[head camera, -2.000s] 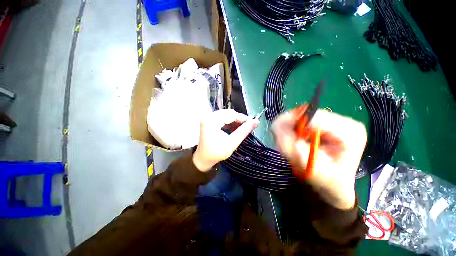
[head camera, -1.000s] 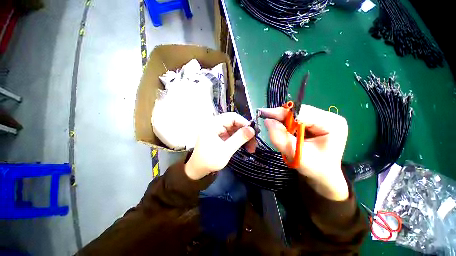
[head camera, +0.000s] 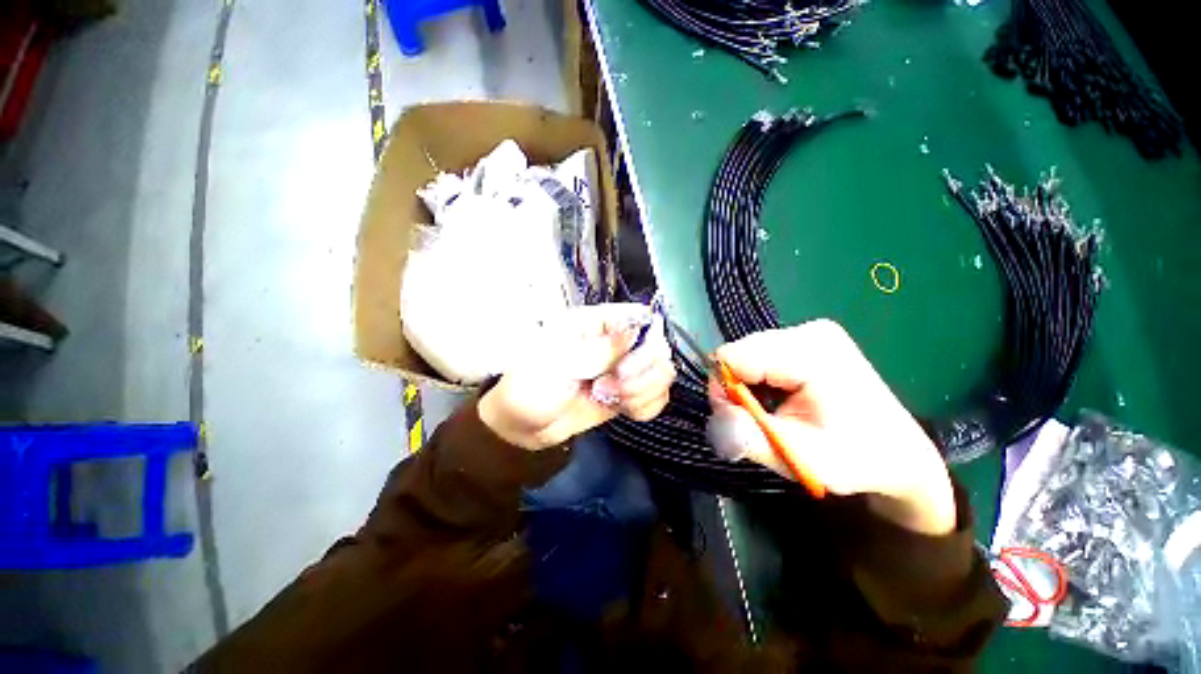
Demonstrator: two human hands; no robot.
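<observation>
My left hand (head camera: pixel 580 379) pinches the end of a thin black cable (head camera: pixel 644 335) between its fingertips, above the table's near edge. My right hand (head camera: pixel 836 419) holds scissors with orange handles (head camera: pixel 771 431). Their dark blades point left, with the tips close to the cable end; whether they touch it or are closed on it is too blurred to tell. A sheaf of glossy black cables (head camera: pixel 705 454) curves under both hands across the table edge. The fanned part of the cables (head camera: pixel 739 237) lies on the green mat with pale ends at the far side.
An open carton (head camera: pixel 382 250) with white plastic stands left of my left hand. Another cable bundle (head camera: pixel 1047 310) and a clear bag of grey parts (head camera: pixel 1113 540) lie right, with red scissors (head camera: pixel 1031 587). A yellow ring (head camera: pixel 886 278) lies on the mat. Blue stools (head camera: pixel 99 494) stand left.
My right hand has turned the scissors from pointing up to pointing left at the cable end. Its fingertips have moved back from the cable end. My left hand still pinches the cable.
</observation>
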